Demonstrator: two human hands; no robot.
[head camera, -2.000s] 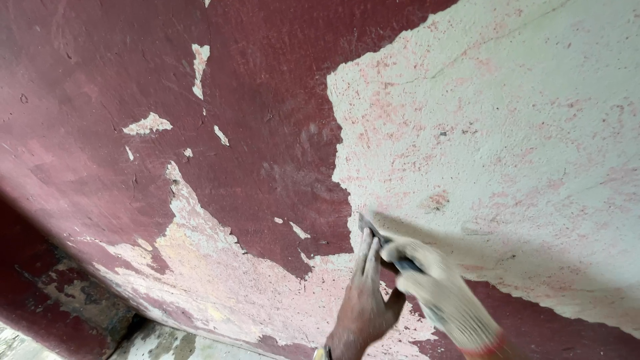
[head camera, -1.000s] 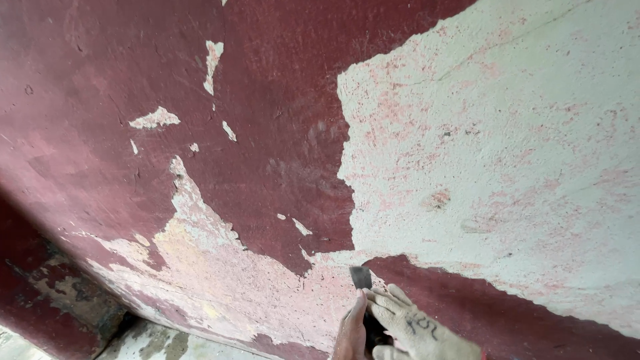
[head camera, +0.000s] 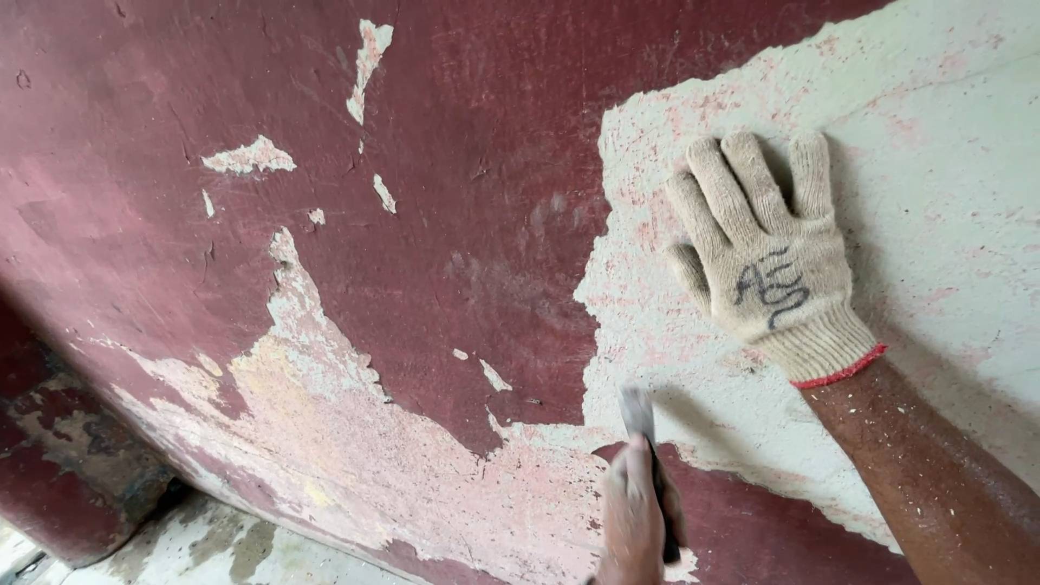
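My right hand (head camera: 768, 244), in a knitted cotton glove with a red hem and marker writing on its back, rests with fingers spread against the pale scraped part of the wall (head camera: 926, 211). Below and left of it, my bare left hand (head camera: 634, 516) grips the dark handle of a scraper (head camera: 639, 413). Its metal blade points up, close to the pale surface near the lower corner of the maroon paint (head camera: 487, 268). Whether the blade touches the wall cannot be told. The hand and tool are slightly blurred.
Patches of bared plaster (head camera: 250, 156) break the maroon paint at upper left. A wide pinkish scraped band (head camera: 390, 463) runs along the lower wall. At lower left stand a peeling maroon rounded base (head camera: 65, 455) and a stained pale floor (head camera: 219, 544).
My gloved right hand has left the scraper and moved up onto the pale wall, fingers spread. Earlier both hands were together at the tool; now only my left hand holds it.
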